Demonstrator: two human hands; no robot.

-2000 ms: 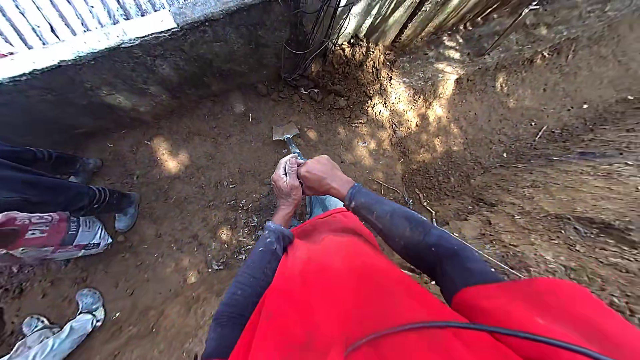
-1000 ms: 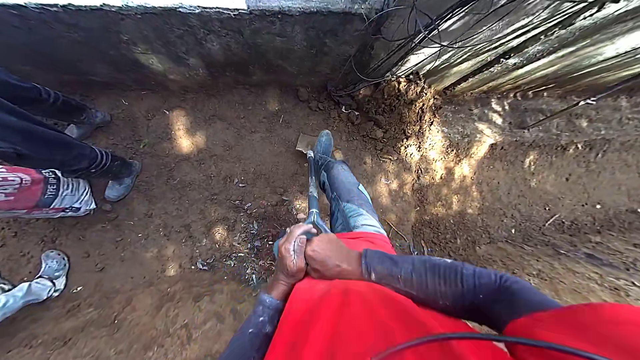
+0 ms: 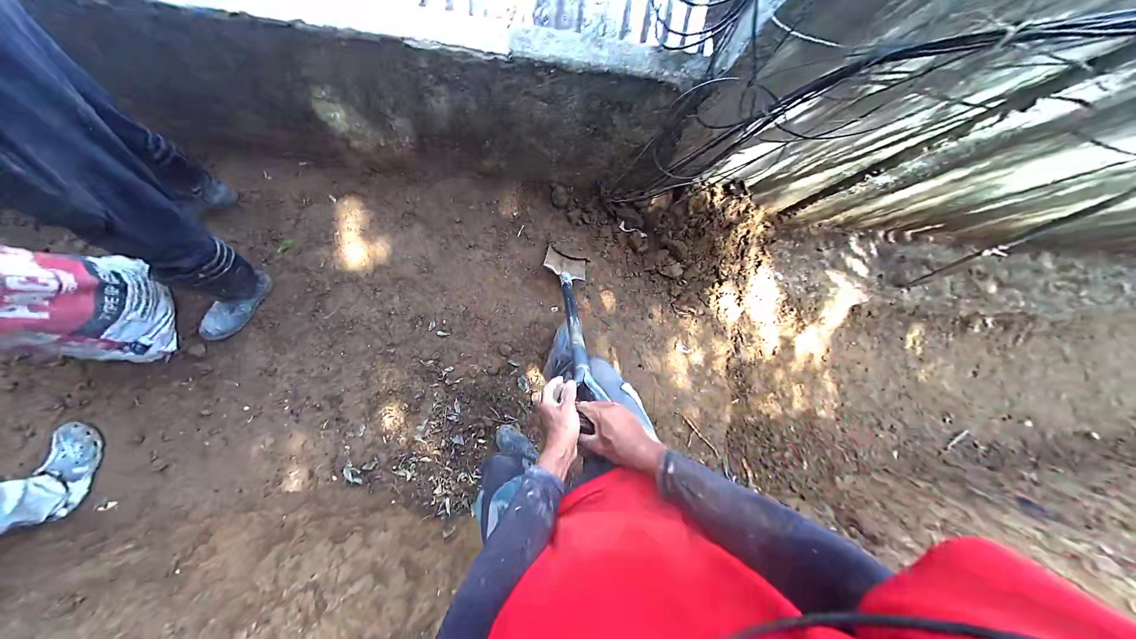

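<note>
Both of my hands are at the top end of a shovel (image 3: 574,324), close to my body. My left hand (image 3: 559,417) lies on the left of the grip and my right hand (image 3: 617,433) wraps it from the right; the grip itself is mostly hidden by them. From there the shaft runs away from me to a small, dirt-covered metal blade (image 3: 565,263) at the brown soil. How deep the blade sits cannot be told. My legs and shoes show partly below and beside the shaft.
A concrete wall (image 3: 399,98) runs along the far side, with loose black cables (image 3: 772,106) in its corner. Dug earth (image 3: 674,240) is heaped below them. At left are a person's legs (image 3: 98,169), a printed sack (image 3: 133,306) and another person's clog (image 3: 73,457).
My foot, beside the blade one second ago, has drawn back towards me. Both hands have stayed on the shovel. The view has shifted somewhat.
</note>
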